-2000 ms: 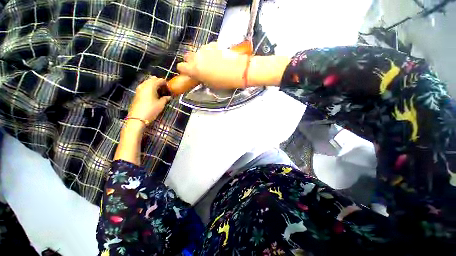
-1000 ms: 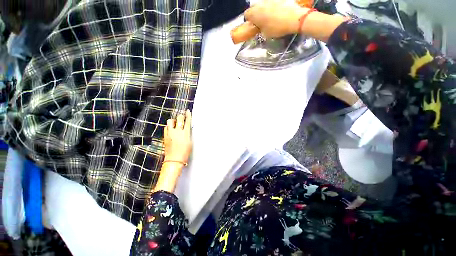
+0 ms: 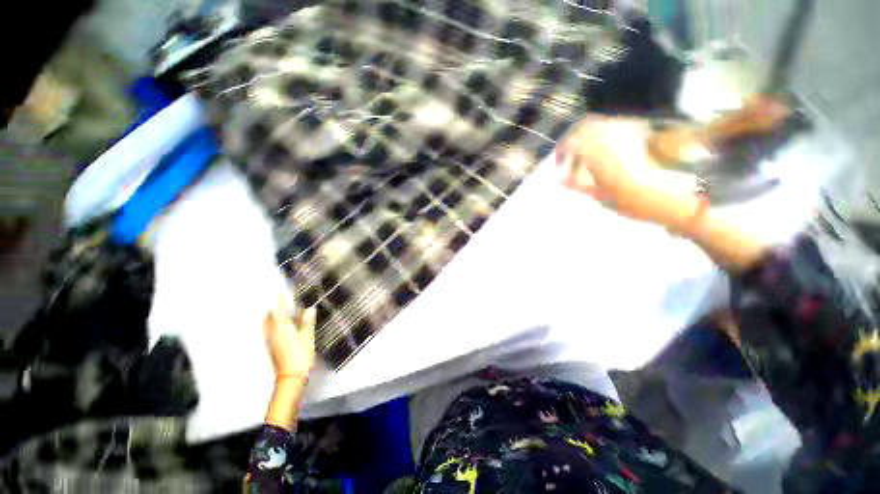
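The plaid garment [image 3: 386, 164], black with pale check lines, lies on the white-covered pressing table [image 3: 502, 280], its straight edge running diagonally. The picture is blurred. My left hand [image 3: 289, 343] is at the garment's near left corner; whether the fingers pinch the cloth is unclear. My right hand [image 3: 618, 169] is at the far right part of the garment's edge, off the iron; its grip is also unclear. The steam iron [image 3: 753, 135], with its orange-brown handle, sits on the white cover just beyond my right hand, partly hidden and blurred.
A white padded shape with a bright blue edge [image 3: 169, 183] is at the left. Dark and patterned cloth [image 3: 77, 328] lies below table level at the left. White pieces [image 3: 762, 429] are below the table's right side. The white cover hangs over the near edge.
My right hand has let go of the iron and moved to the garment's edge. My left hand has moved to the near corner. The view has shifted, and the garment's edge now runs diagonally.
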